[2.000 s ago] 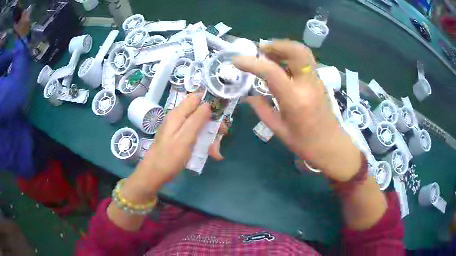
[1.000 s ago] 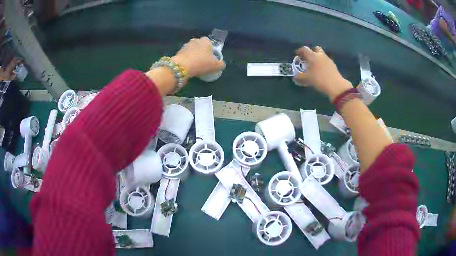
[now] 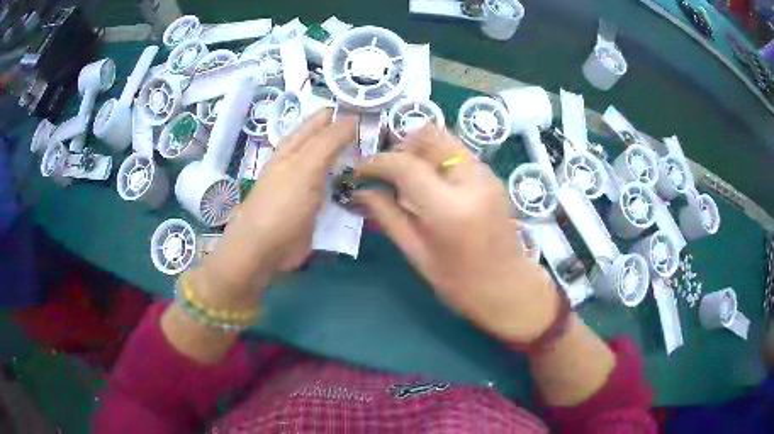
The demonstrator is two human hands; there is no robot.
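A white fan housing [image 3: 367,68] is held up in front of me, its spoked round head away from me and its open handle channel towards me. My left hand [image 3: 276,191] grips the handle from the left side. A small circuit board [image 3: 344,185] sits at the handle channel. My right hand [image 3: 441,212], slightly blurred, has its thumb and fingertips at the board's right edge. The fingers partly cover the board and the upper handle.
Many white fan housings lie on the green bench, such as one at left [image 3: 173,246] and one at right [image 3: 630,278]. Small metallic parts [image 3: 689,280] lie at far right. More housings stand on the conveyor [image 3: 604,65] beyond the pale edge strip. A black box-like object [image 3: 58,55] stands at upper left.
Both hands have come back from the conveyor to the near side of the bench. My left hand now holds a housing and my right hand has moved to its board.
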